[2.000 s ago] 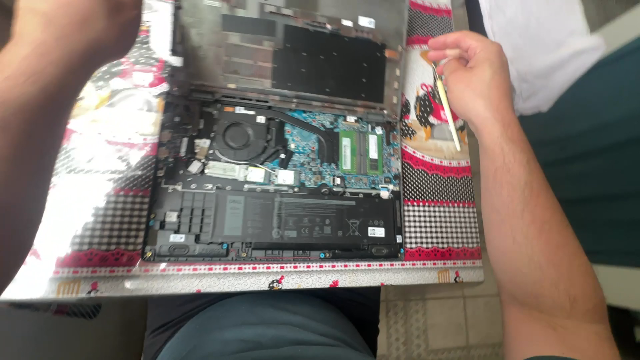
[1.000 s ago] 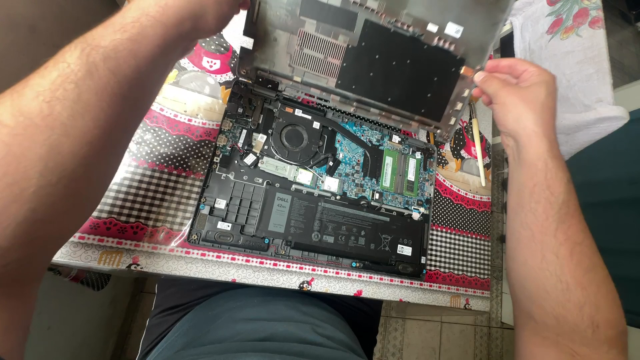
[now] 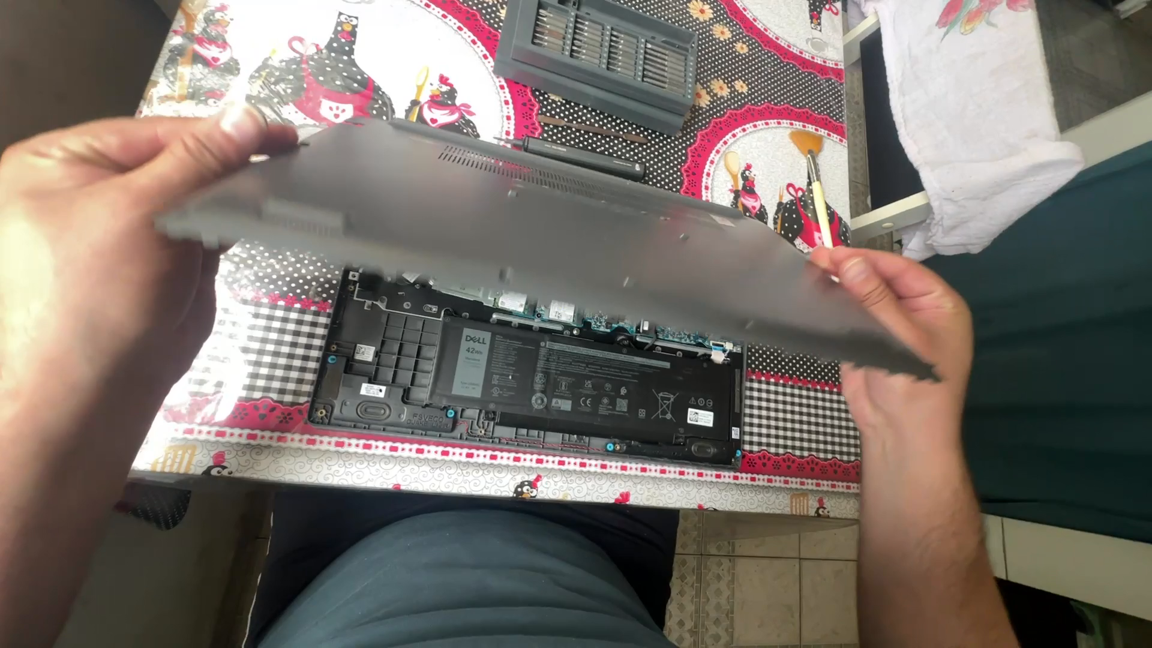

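Observation:
My left hand (image 3: pixel 135 207) grips the left end of a grey laptop bottom cover (image 3: pixel 540 225), and my right hand (image 3: pixel 900 315) pinches its right end. The cover is tilted above the open laptop base (image 3: pixel 378 315), its vented outer face towards me. It hides the fan and most of the board. Below its near edge a black Dell battery (image 3: pixel 585 378) shows, with a strip of blue circuit board (image 3: pixel 612 322) behind it. The laptop lies on a table with a patterned cloth.
Behind the cover stands a grey case of screwdriver bits (image 3: pixel 603 58), with a dark screwdriver (image 3: pixel 585 157) in front of it. A fan-shaped brush (image 3: pixel 814 180) lies by my right hand. A white cloth (image 3: pixel 972 117) hangs at the right, and the table's near edge (image 3: pixel 522 486) runs below the laptop.
The cover, earlier upright behind the laptop with its inner face showing, has tipped towards me over the base. Both hands have moved with it. The fan and memory modules are now covered from view.

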